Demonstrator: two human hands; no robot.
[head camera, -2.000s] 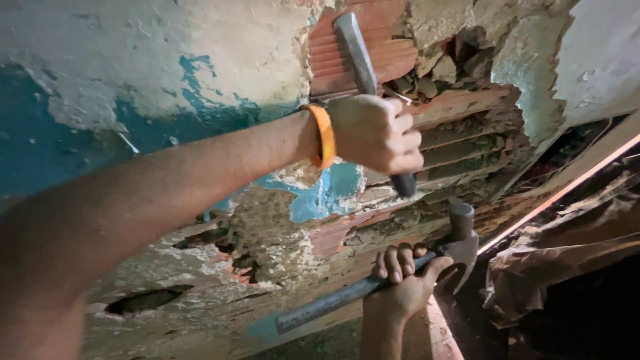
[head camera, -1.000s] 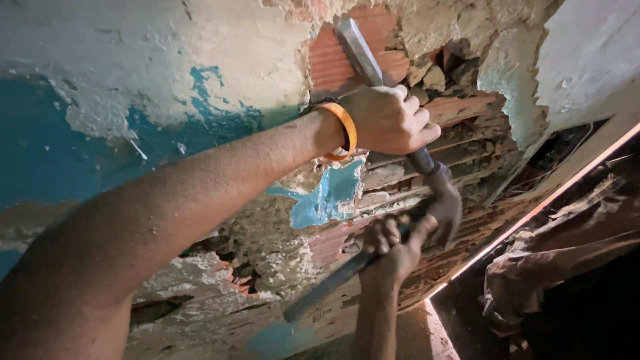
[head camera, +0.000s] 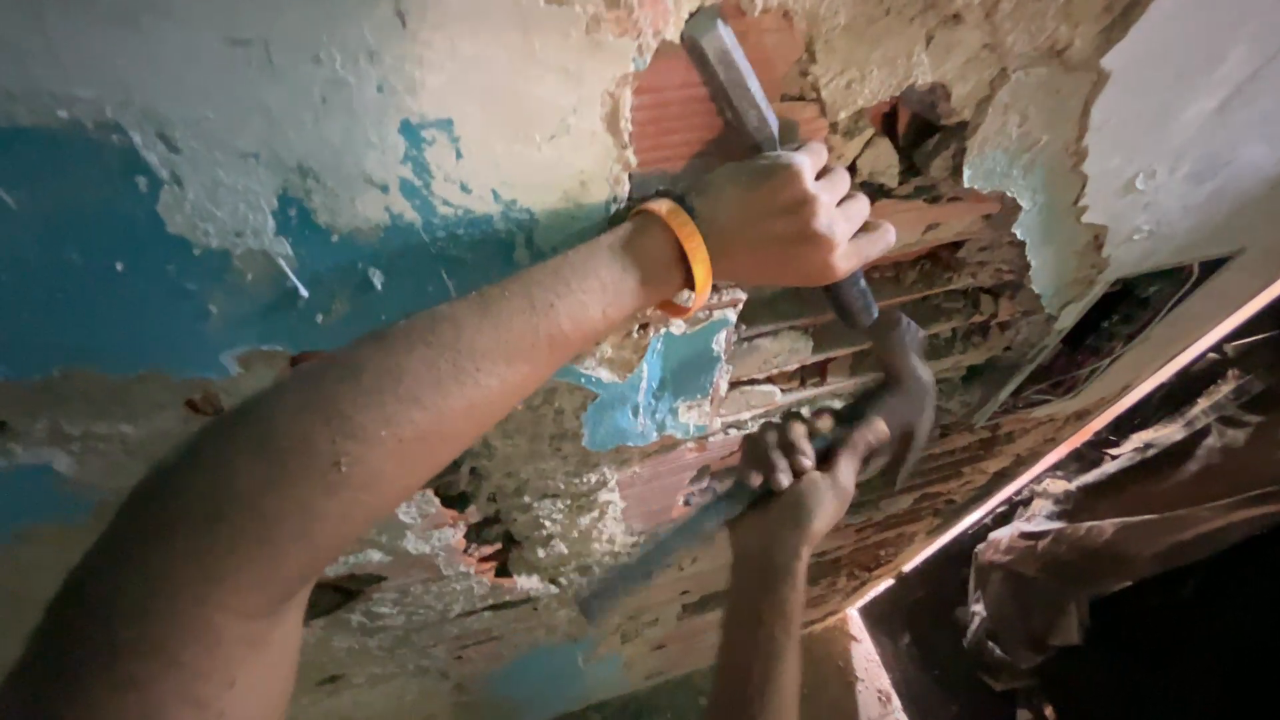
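Observation:
My left hand (head camera: 795, 215), with an orange band on its wrist, grips a metal cold chisel (head camera: 735, 80). The broad end of the chisel rests at exposed ribbed red clay block (head camera: 670, 115) at the top. Its dark lower end sticks out below my fingers. Under it, my right hand (head camera: 805, 475) is closed around the handle of a claw hammer (head camera: 905, 385). The slightly blurred hammer head is at the chisel's lower end; whether they touch I cannot tell. The handle slants down to the left.
Broken plaster with peeling blue and whitish paint (head camera: 300, 260) surrounds the exposed blocks. Loose rubble (head camera: 900, 150) sits in a cavity right of the chisel. A bright edge (head camera: 1050, 450) runs diagonally at the right, beside crumpled sheeting (head camera: 1110, 540) and a dark area.
Two seconds ago the hammer head was below the chisel's end, apart from it; it has moved up to that end. My left hand has kept its grip on the chisel.

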